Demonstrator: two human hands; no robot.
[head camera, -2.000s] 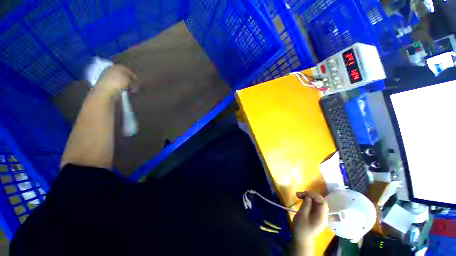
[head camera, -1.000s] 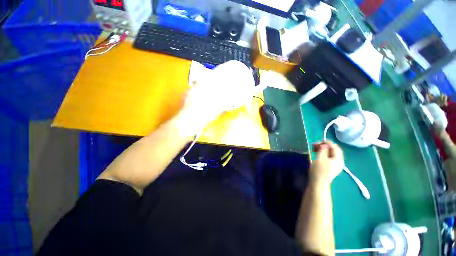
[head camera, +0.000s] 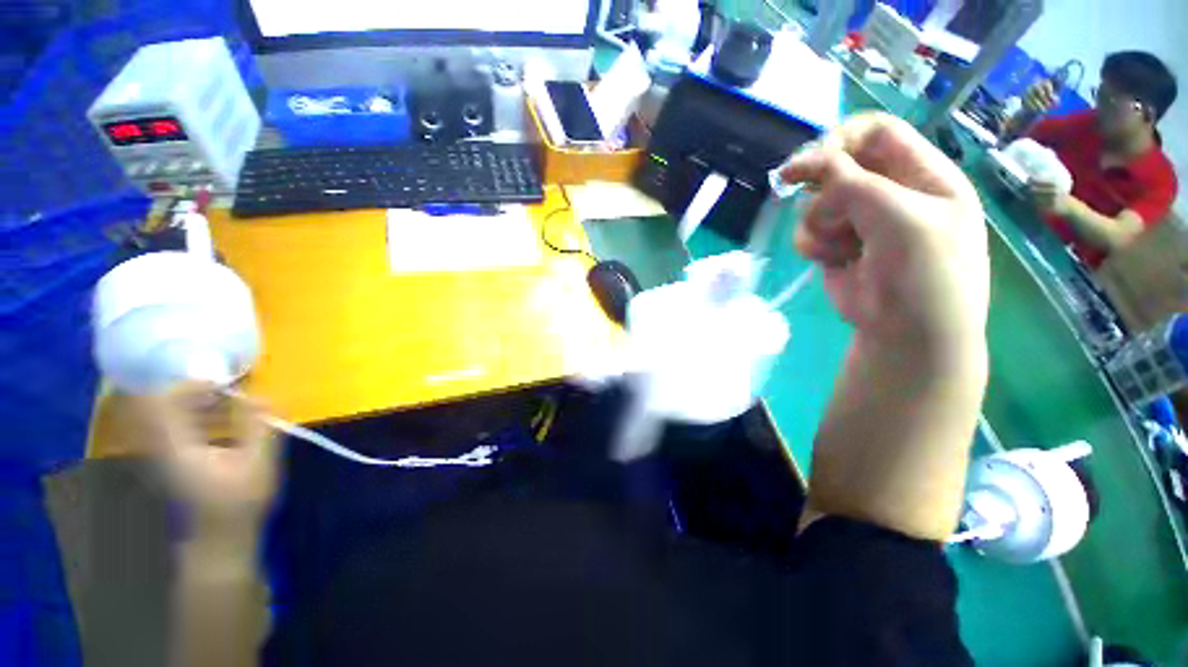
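A white dome camera (head camera: 176, 319) is over the left end of the orange desk top (head camera: 326, 313). My left hand (head camera: 215, 456), blurred, grips it at its near underside. Its white pigtail cable (head camera: 345, 451) trails right past the desk's front edge. My right hand (head camera: 886, 215) is raised, fingers pinched on the white cable of a second white camera (head camera: 710, 345). That camera hangs blurred below and left of the hand, over the desk's right front. A small clear or white end (head camera: 784, 183) shows at my right fingertips; its exact shape is unclear.
A power supply (head camera: 179, 124), keyboard (head camera: 384, 177) and monitor (head camera: 424, 24) stand behind. A mouse (head camera: 614, 289) and black box (head camera: 730, 154) are to the right. Another camera (head camera: 1029, 506) lies on the green surface (head camera: 1120, 547). A person in red (head camera: 1133, 183) sits across it.
My left hand has moved left across the desk with the first camera. My right hand has risen from the green surface, and the second camera now hangs from its cable.
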